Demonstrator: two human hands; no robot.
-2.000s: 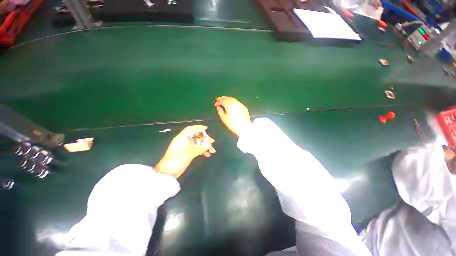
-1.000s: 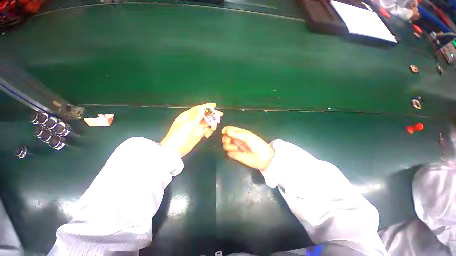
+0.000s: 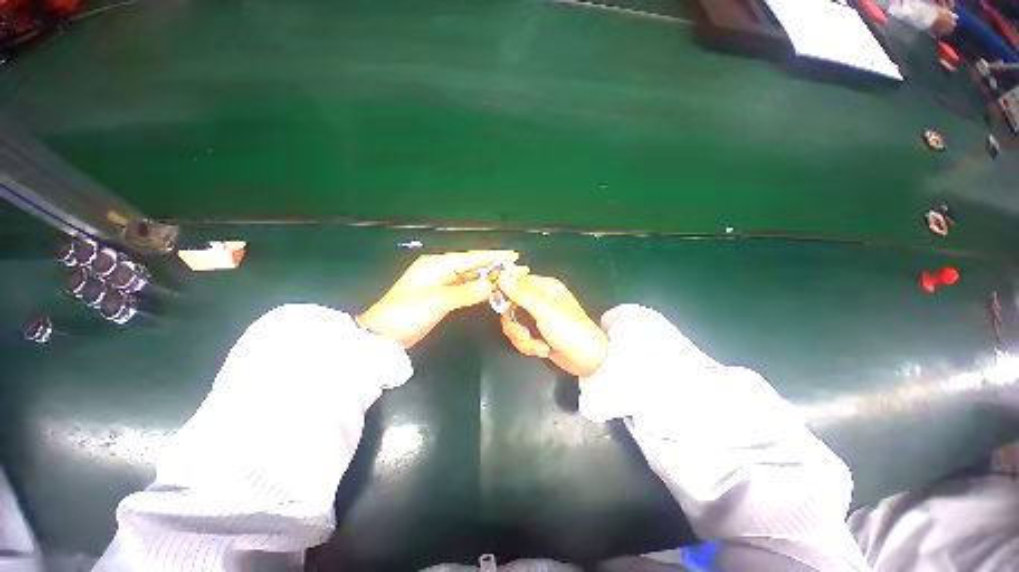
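A small silvery case [image 3: 500,299] is held between my hands' fingertips, above the green mat just in front of the seam. My left hand [image 3: 430,293] grips it from the left. My right hand [image 3: 550,321] has its thumb and fingertips on it from the right. The fingers cover most of the case, so its face cannot be made out. A tiny silver-white piece [image 3: 411,244] lies on the mat near the seam, beyond my left hand.
Round metal rings [image 3: 103,279] cluster by the metal post [image 3: 67,190], one apart [image 3: 38,329]. A flat pale piece [image 3: 212,256] lies beside them. Right: red knob pair [image 3: 940,279], squarish frame part [image 3: 936,221], dark tray with white sheet [image 3: 838,36], a neighbour's grey sleeve [image 3: 944,525].
My right hand has come in from the right and now touches the case in my left hand. The view has shifted; the tiny piece by the seam shows again. The neighbour's sleeve at right has drawn back.
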